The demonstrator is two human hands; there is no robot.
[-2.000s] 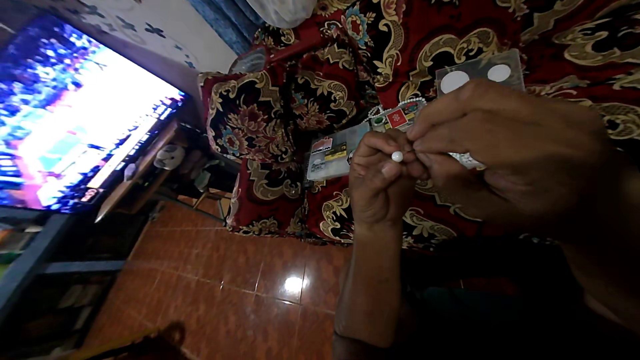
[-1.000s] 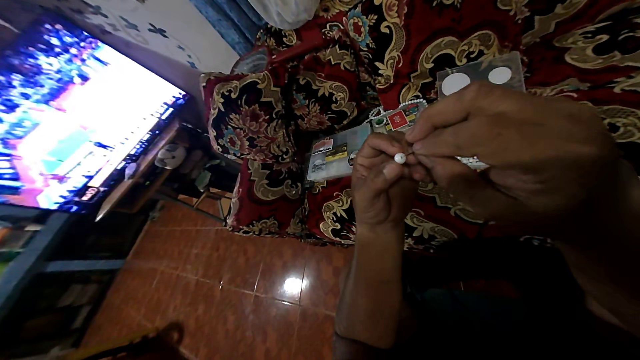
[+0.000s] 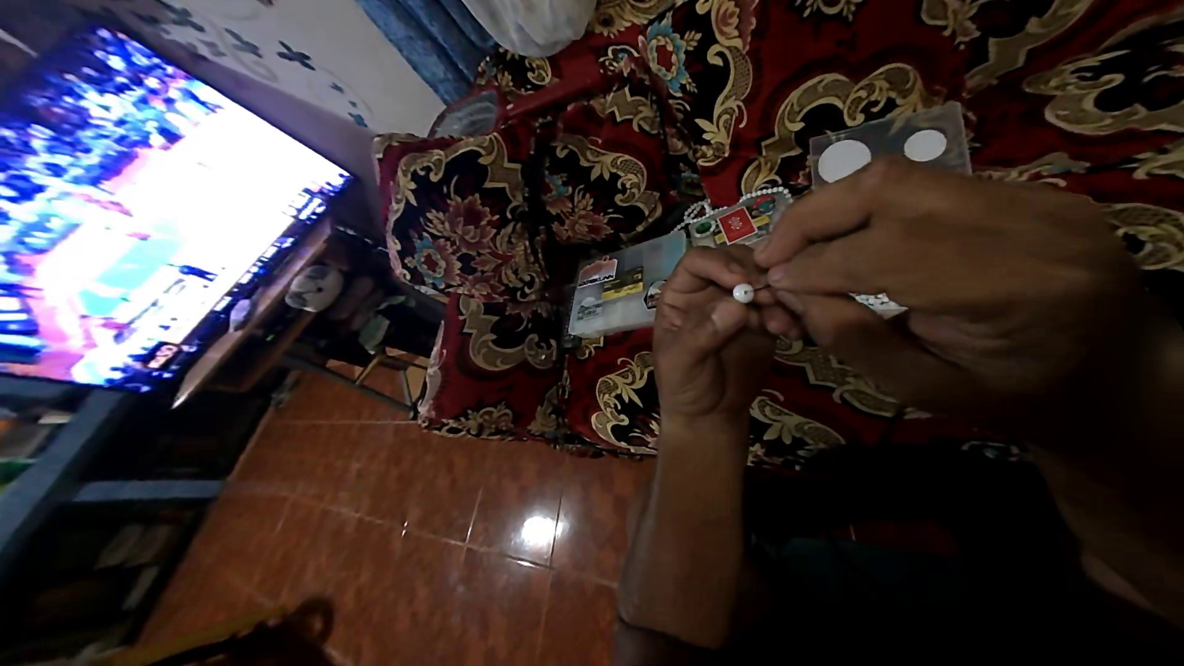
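A small round white bead [image 3: 743,293] sits between the fingertips of my left hand [image 3: 710,333]. My right hand [image 3: 953,277] pinches something thin right beside the bead, too fine to make out. Under the right palm shows a piece of a white beaded strand [image 3: 879,303], partly hidden by the fingers. Behind the hands, a string of white beads [image 3: 766,192] lies around a small case with a red label [image 3: 737,225] on the patterned cloth. A clear plastic box with stickers [image 3: 629,287] lies left of my left hand.
A clear case with two white discs [image 3: 888,148] lies beyond my right hand on the red floral sofa cover [image 3: 638,398]. Matching cushions [image 3: 462,222] stand left. A lit television [image 3: 148,213] on a stand is at the far left, above the tiled floor [image 3: 444,555].
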